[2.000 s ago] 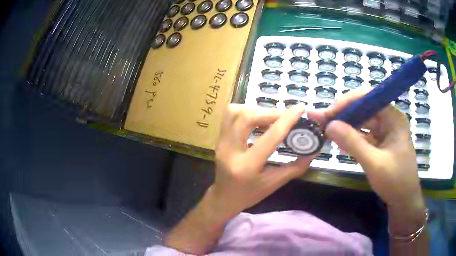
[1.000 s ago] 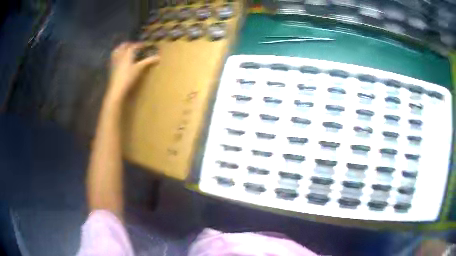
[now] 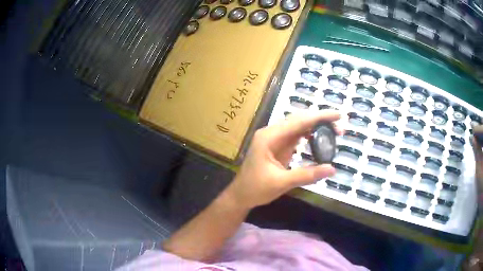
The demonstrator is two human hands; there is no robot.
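Note:
My left hand (image 3: pixel 265 164) holds a round black-rimmed component (image 3: pixel 323 143) on edge between thumb and fingertips, above the left side of the white tray (image 3: pixel 463 222). The component's dark, shiny domed face shows. The tray's pockets hold rows of similar components standing tilted. More components lie flat in rows at the far end of the brown cardboard sheet (image 3: pixel 212 84), which bears handwriting. My right hand (image 3: pixel 478 135) is cut off at the right edge; only a small blurred part shows, and its fingers and anything in them cannot be made out.
A dark, shiny ribbed stack (image 3: pixel 106 47) stands left of the cardboard. Thin silver sticks, perhaps tweezers (image 3: pixel 356 44), lie on the green mat (image 3: pixel 413 55) behind the tray. Clear boxes (image 3: pixel 408 21) stand at the back. A large grey box (image 3: pixel 69 222) is below the bench at left.
My left hand reached to the cardboard and is back over the tray with a component; the cardboard's front row has one fewer. My right hand and the blue tool have left the middle.

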